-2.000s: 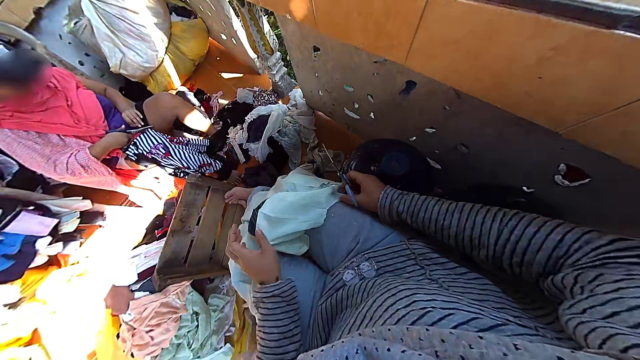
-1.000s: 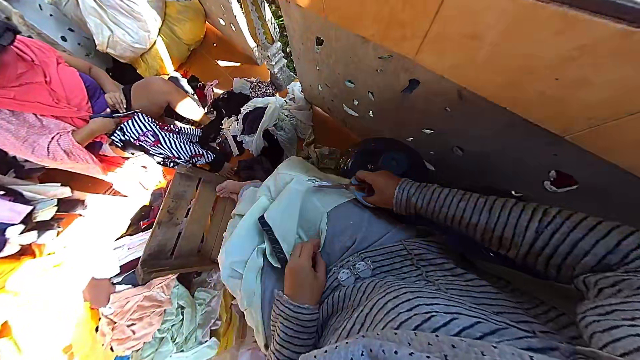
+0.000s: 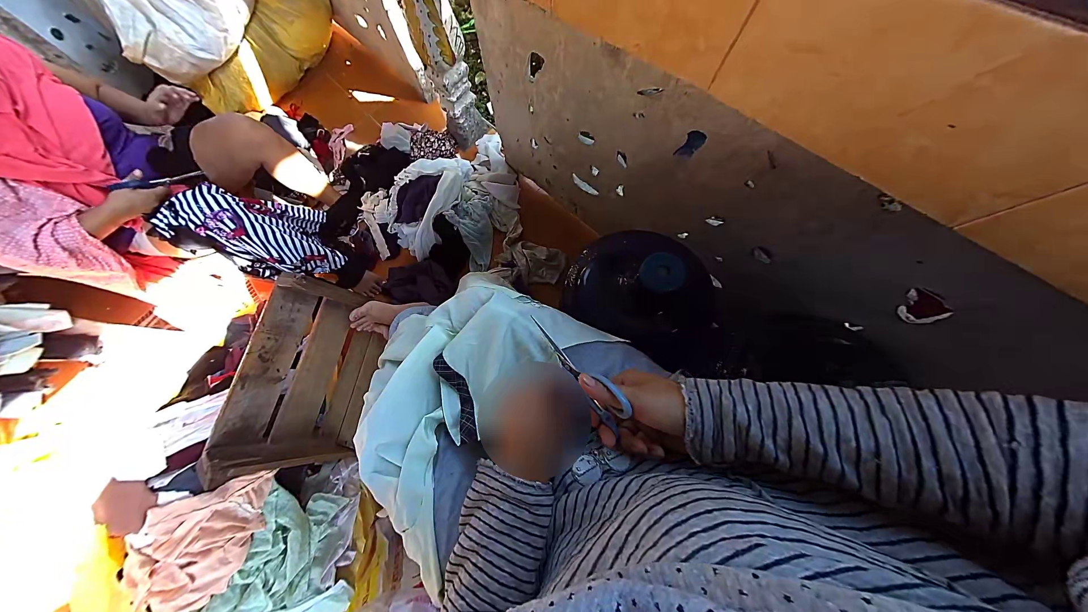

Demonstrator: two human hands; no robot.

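My right hand [image 3: 633, 412] holds scissors [image 3: 610, 399] with blue handles, their blades pointing up and left over my lap. A pale mint-green cloth [image 3: 476, 340] lies draped across my legs, with a dark patterned strip [image 3: 456, 395] on it. My left hand [image 3: 531, 425] is over the cloth, just left of the scissors; it is blurred, so its fingers and what they hold cannot be made out.
A wooden slatted crate [image 3: 293, 374] stands left of my legs. Heaps of cloth [image 3: 204, 535] lie beyond and below it. At upper left another person sits with scissors [image 3: 157, 181] and a striped garment [image 3: 246, 229]. A dark round object [image 3: 642, 276] rests by the tiled wall [image 3: 807, 85].
My left hand has moved right across my lap, close to the scissors. The mint-green cloth is spread wider over my legs than two seconds ago. The other person's hands have moved apart.
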